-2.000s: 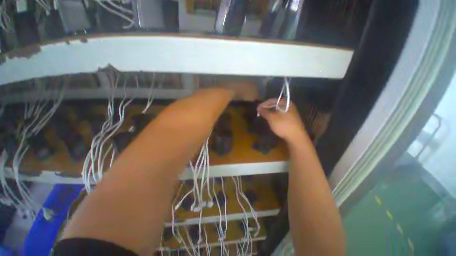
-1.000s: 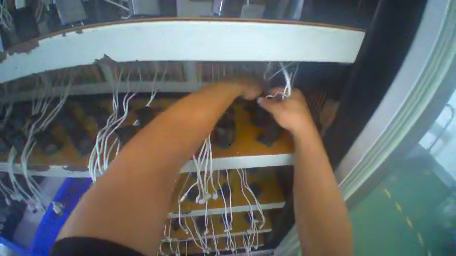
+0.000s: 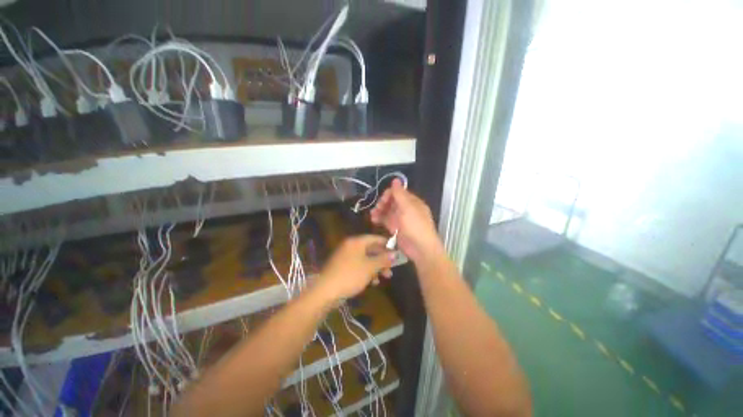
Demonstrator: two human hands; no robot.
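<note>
My left hand (image 3: 356,265) is closed on a white cable plug (image 3: 392,243) in front of the middle shelf's right end. My right hand (image 3: 405,218) is just above and right of it, fingers curled around thin white cable (image 3: 376,192) that loops up under the upper shelf edge. Whether the left hand also holds an adapter is hidden by the fingers. Black power adapters (image 3: 224,119) with white plugs in their tops stand on the upper shelf.
The white shelf edge (image 3: 220,162) is chipped. White cables (image 3: 151,309) hang in bunches over the middle shelf edge, with lower shelves beneath. Part of a blue tray (image 3: 85,381) shows at lower left. A dark rack post and pale frame (image 3: 464,122) stand at right, beside a green floor (image 3: 529,350).
The view has shifted to the right and up, showing more of the upper shelf and floor. Both hands have come out from inside the middle shelf to its front, with a white plug now visible between them.
</note>
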